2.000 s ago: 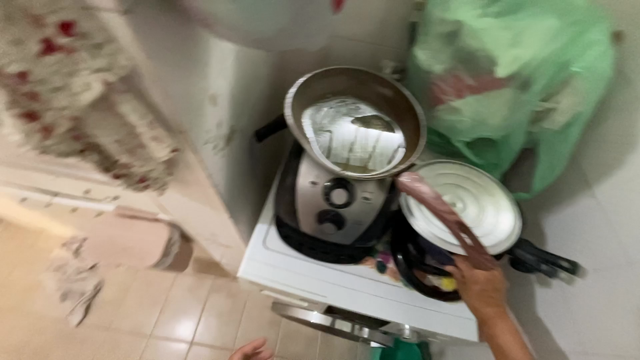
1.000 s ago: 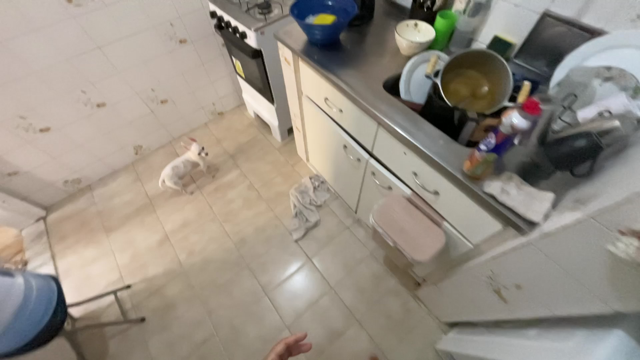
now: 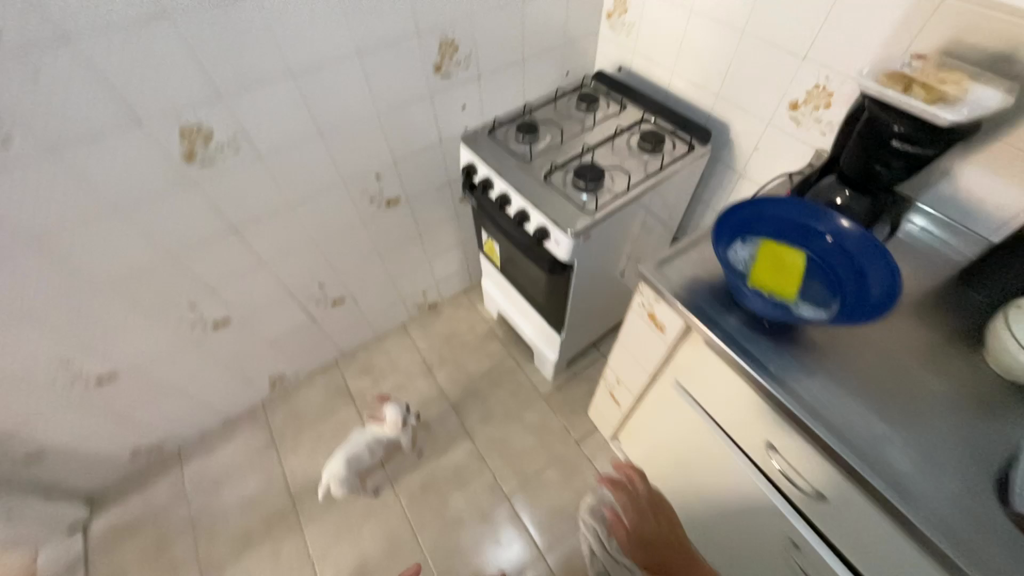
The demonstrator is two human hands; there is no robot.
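My right hand [image 3: 650,518] reaches in from the bottom edge, blurred, its fingers somewhat apart and nothing seen in it. It is in front of the cabinet base and overlaps a pale rag [image 3: 594,534] that lies on the floor; I see no sign of a grip on the rag. Of my left hand [image 3: 412,570] only fingertips show at the bottom edge, and the rest is out of view. Up to the right, a blue plastic basin [image 3: 860,276] with suds and a yellow sponge [image 3: 778,270] stands on the steel countertop [image 3: 808,384].
A small white dog [image 3: 364,454] is on the tiled floor, left of my hands. A four-burner gas stove [image 3: 552,200] stands against the wall. Behind the basin is a black coffee maker [image 3: 888,152] with a tray of food [image 3: 936,84] on top. Cabinet drawers with metal handles [image 3: 792,470] run below the countertop.
The view has swung widely from the air fryer and pots towards the stove. Two seconds ago my right hand was at a pinkish strap-like thing by a white lid; now that hand is over the floor.
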